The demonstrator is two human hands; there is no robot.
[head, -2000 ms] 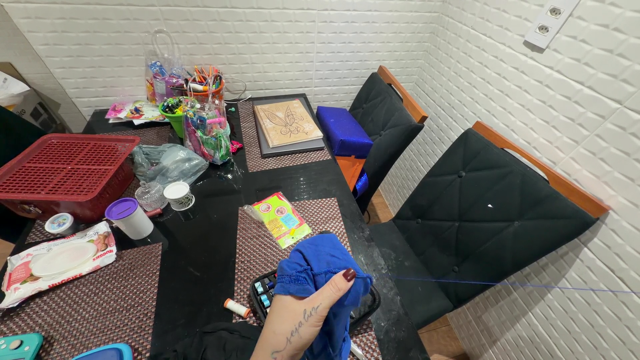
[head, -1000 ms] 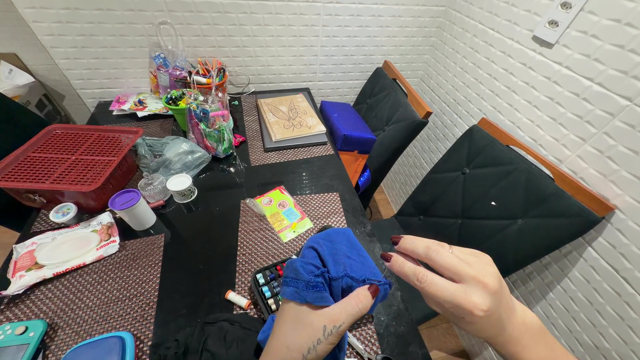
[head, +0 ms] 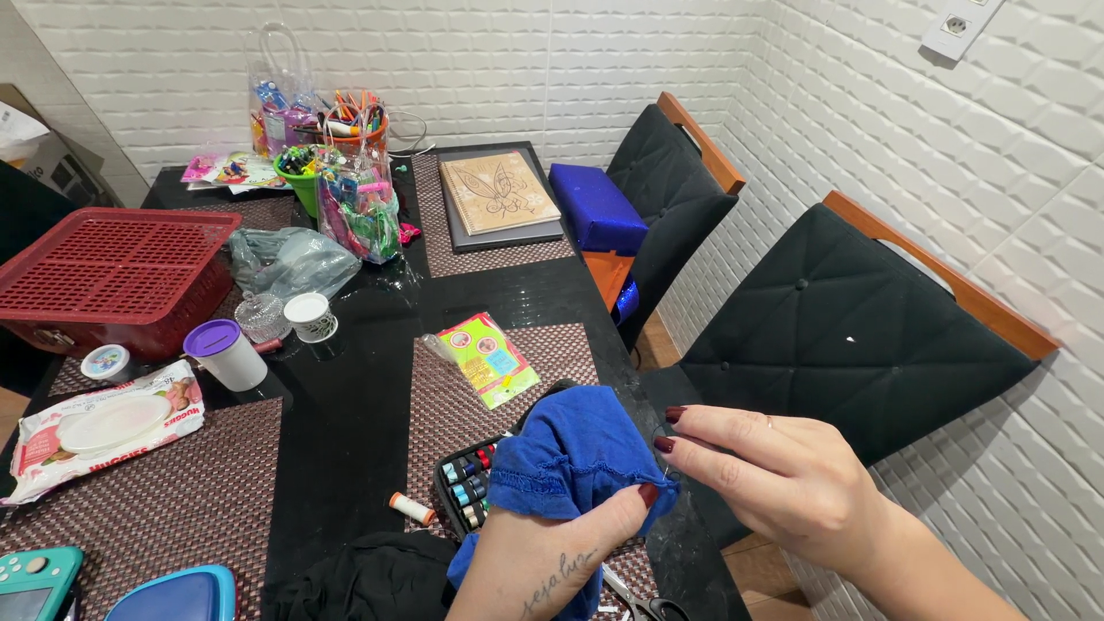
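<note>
Blue fabric [head: 573, 440] with a stitched seam is bunched over my left hand [head: 561, 548], whose thumb presses on its right edge. Just right of that edge is my right hand [head: 776, 470], thumb and index finger close together near a thin needle [head: 666, 471] at the cloth and a fine dark thread. Whether the fingertips grip the needle or the thread is unclear. Partly behind the fabric, a black case of thread spools [head: 466, 487] lies open. An orange-and-white thread spool [head: 412, 509] rests left of it, and scissors [head: 634, 595] lie below the fabric.
Black cloth [head: 371, 578] lies at the near edge. A yellow-green packet [head: 489, 358] is on the placemat beyond the case. To the left are a wipes pack [head: 108, 427], a purple-lidded cup [head: 226, 355] and a red basket [head: 121, 267]. Black chairs [head: 845, 345] stand along the right.
Two seconds ago my right hand was out of view, with a blue thread stretching right from the fabric. It has since come in beside the fabric's right edge.
</note>
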